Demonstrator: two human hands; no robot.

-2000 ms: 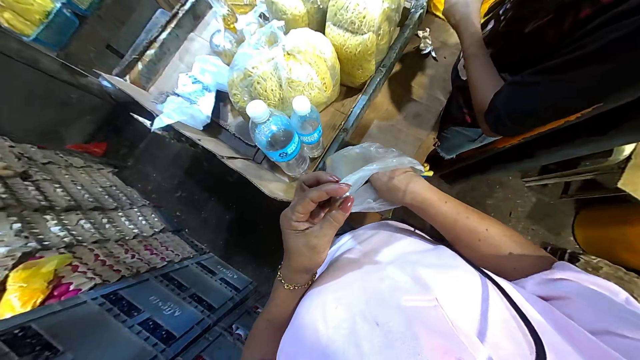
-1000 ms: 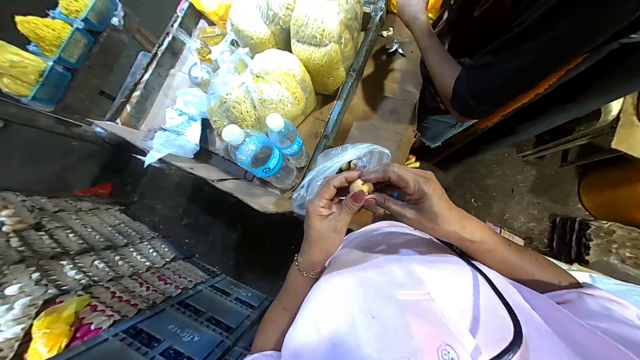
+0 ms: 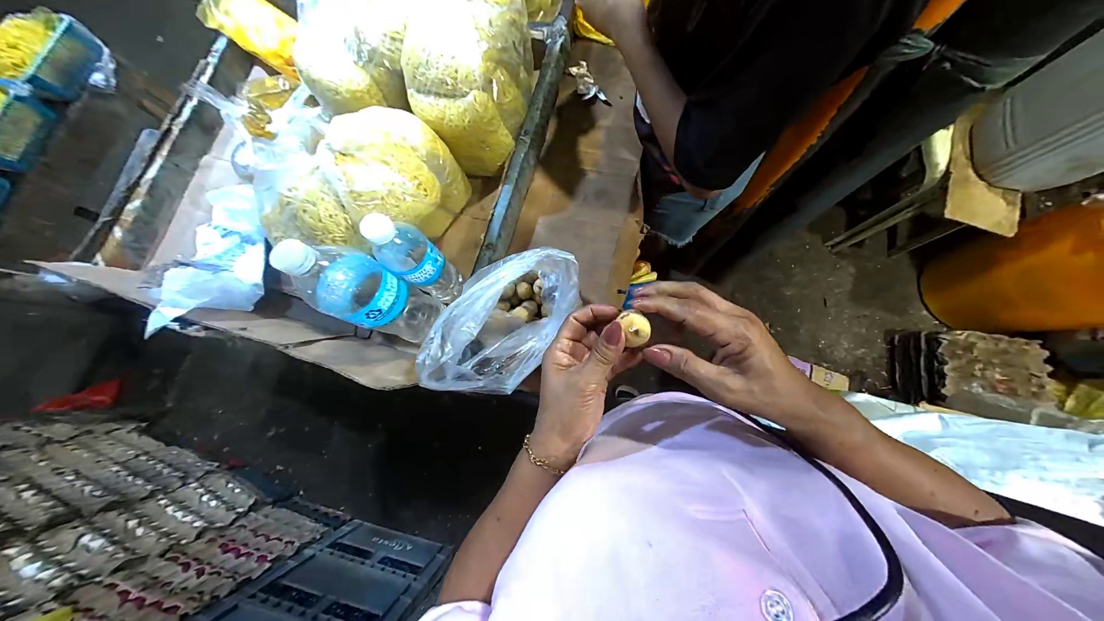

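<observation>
My left hand (image 3: pixel 582 366) pinches a small round yellowish fruit (image 3: pixel 636 329) between thumb and fingers; a dark spot shows on its face. Close on the fruit's right, my right hand (image 3: pixel 724 345) has its thumb and fingers apart around it, with nothing seen held. Just left of my left hand, a clear plastic bag (image 3: pixel 466 345) lies open at the edge of the cardboard-covered table (image 3: pixel 586 190), with several small round brownish fruits (image 3: pixel 523 296) inside. Two plastic bottles with white caps and blue labels, one larger (image 3: pixel 358 289) and one smaller (image 3: pixel 418 259), stand left of the bag.
Large clear bags of yellow noodle-like strands (image 3: pixel 388 164) fill the table behind a metal bar (image 3: pixel 526 147). Crumpled pale plastic (image 3: pixel 216 259) lies at left. Below are egg trays (image 3: pixel 129 517) and dark plastic crates (image 3: pixel 345 569). Another person's arm (image 3: pixel 651 86) is at the top. An orange container (image 3: pixel 1026 276) stands right.
My right hand was at the bag two seconds ago; a second ago both hands were together at a small yellowish fruit. Now my right hand is apart from the left, and the bag sits on the table edge.
</observation>
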